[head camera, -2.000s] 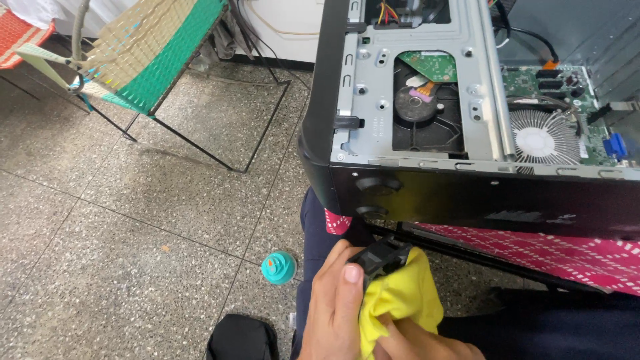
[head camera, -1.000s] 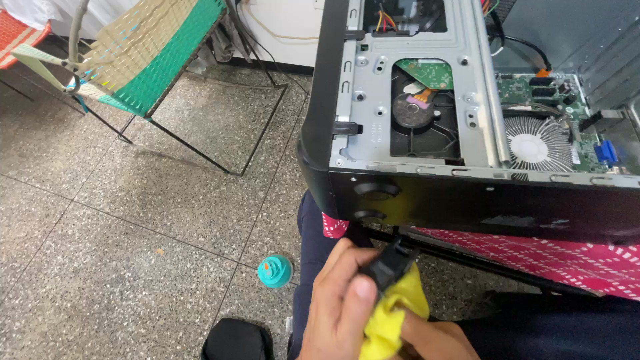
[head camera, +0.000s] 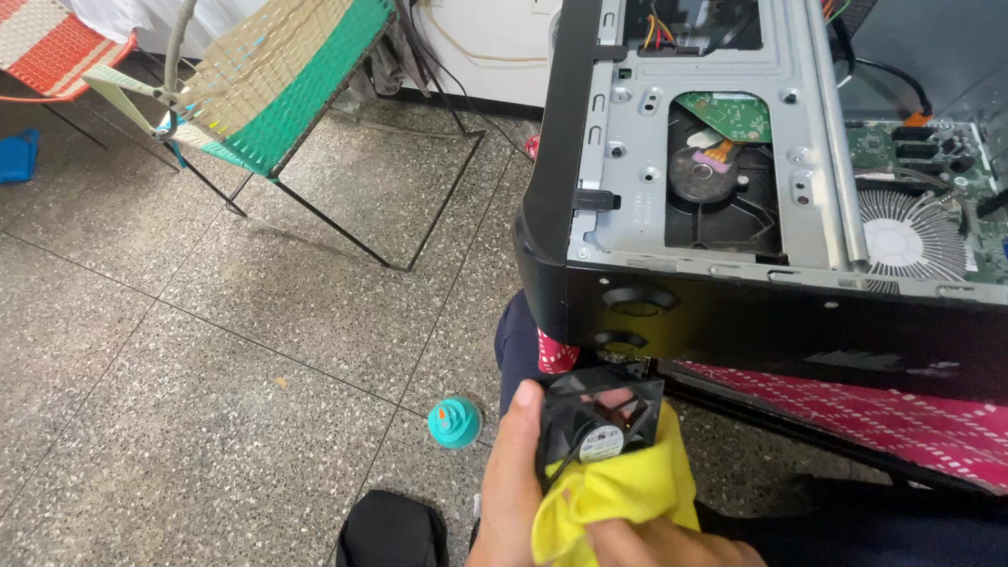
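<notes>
My left hand (head camera: 510, 480) grips a black computer case fan (head camera: 598, 417) by its left side, with the thumb on the frame's edge. The round label at the fan's hub bears writing. A yellow cloth (head camera: 630, 488) lies against the fan's lower part and right side, and my right hand (head camera: 661, 543) holds it; some of those fingers are hidden by the cloth. Just beyond the fan, an opened black computer case (head camera: 748, 323) lies on its side, showing a metal drive bay (head camera: 803, 94), a hard drive (head camera: 709, 181) and a round CPU heatsink (head camera: 906, 236).
The case rests on a red and white patterned surface (head camera: 866, 425) with a dark frame. On the speckled floor stand a turquoise container (head camera: 454, 422) and a woven chair (head camera: 283, 94). A black object (head camera: 391, 531) lies at the bottom edge. Cables hang by the wall.
The fan has been turned in my left hand, so its open face and round label now show. The yellow cloth has moved with my right hand along the fan's lower side.
</notes>
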